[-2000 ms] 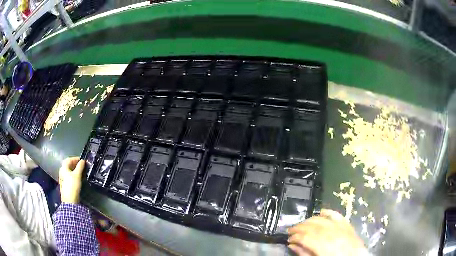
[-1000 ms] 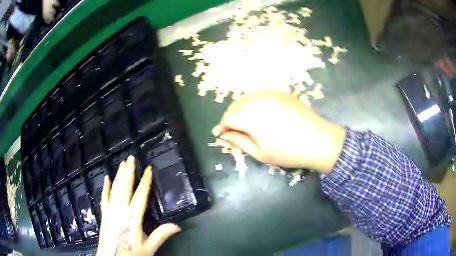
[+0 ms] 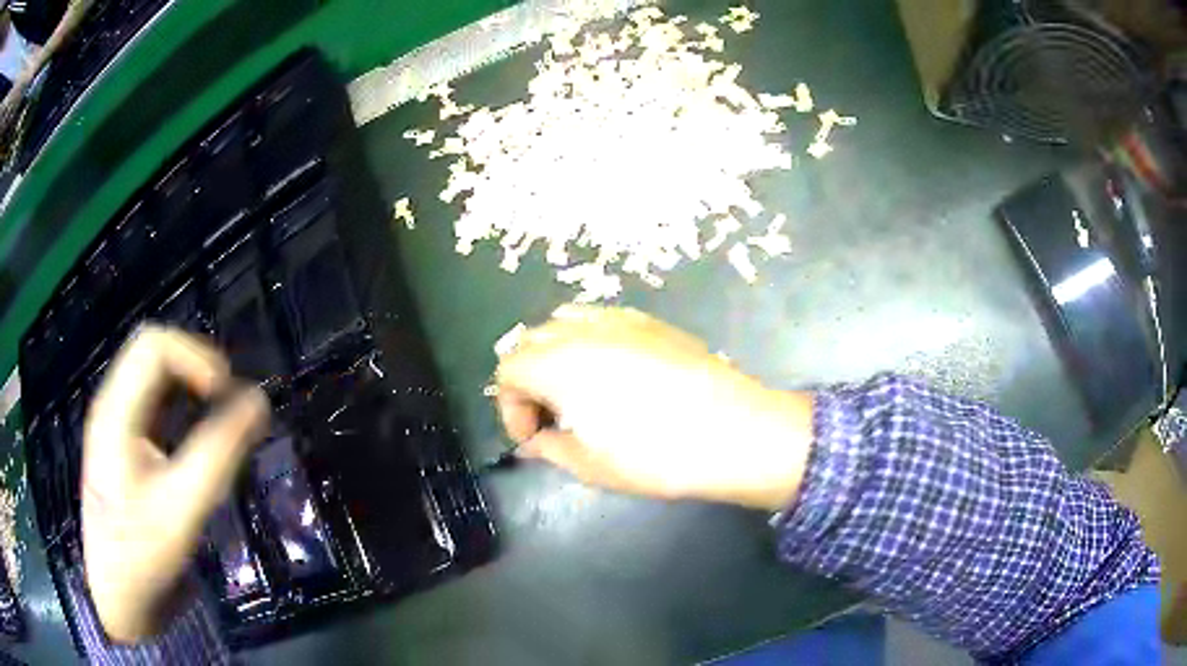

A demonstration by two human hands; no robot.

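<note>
A glossy black blister tray (image 3: 293, 234) with rows of rectangular pockets lies at the left. My left hand (image 3: 163, 481) is blurred over its lower left part, fingers curled and thumb apart, with nothing visible in it. My right hand (image 3: 638, 403) is just right of the tray's right edge, palm down, fingers bent together. A small dark bit shows by its fingertips; whether they grip it is unclear. A large loose pile of cream-white pieces (image 3: 612, 150) lies beyond my right hand. A few pale pieces are partly hidden by that hand.
A glossy black phone-like slab (image 3: 1074, 293) lies at the right, with a thin pale cable beside it. A round dark grille (image 3: 1048, 78) stands by a brown cardboard box (image 3: 927, 52) at the upper right. A green strip with a pale edge (image 3: 436, 59) runs behind the tray.
My view has turned right since the first frame. My left hand has lifted off the tray's pockets and curled. My right hand has moved from the pile's near side toward the tray's right edge.
</note>
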